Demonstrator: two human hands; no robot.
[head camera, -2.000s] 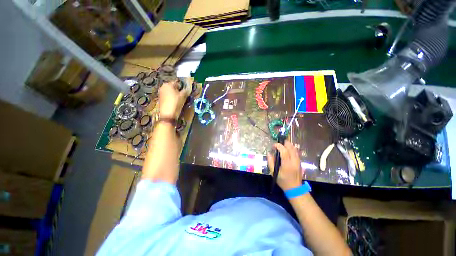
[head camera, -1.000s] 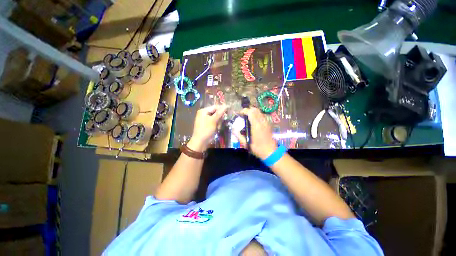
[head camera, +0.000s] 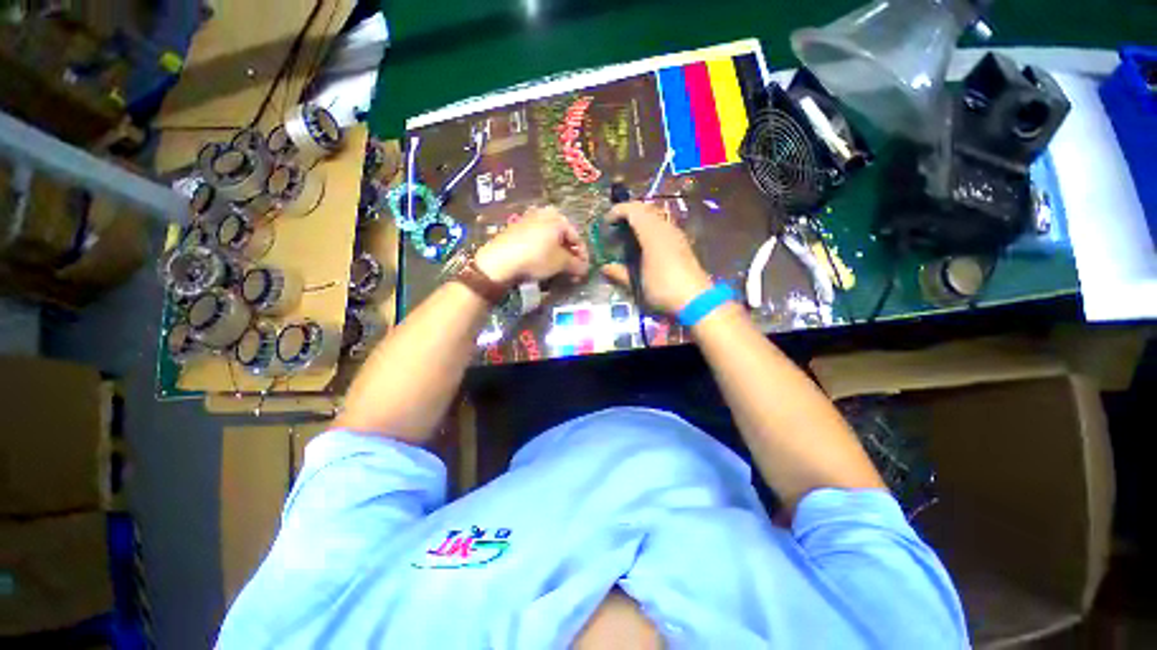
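My left hand (head camera: 546, 248), with a brown wristband, is curled over the printed sheet (head camera: 508, 142); what its fingers hold is hidden. My right hand (head camera: 657, 258), with a blue wristband, grips the black soldering iron (head camera: 620, 194), its dark end pointing away from me. A green ring board (head camera: 598, 236) shows partly between the hands, and a white lead (head camera: 661, 175) slants up beyond them. A pale round component (head camera: 528, 297) shows just below my left hand. Two ring boards (head camera: 414, 205) with white leads lie at the sheet's left.
Many cylinders (head camera: 218, 318) stand on cardboard (head camera: 298, 260) at left. A black fan (head camera: 783, 155), pale-handled cutters (head camera: 760, 272), a black unit (head camera: 990, 159) and a clear funnel (head camera: 882, 57) are at right. An open carton (head camera: 1015, 444) sits below the bench's right side.
My left hand has come from the cylinders at left to the sheet beside my right hand. Both hands are now close to the green ring board. The camera view has shifted.
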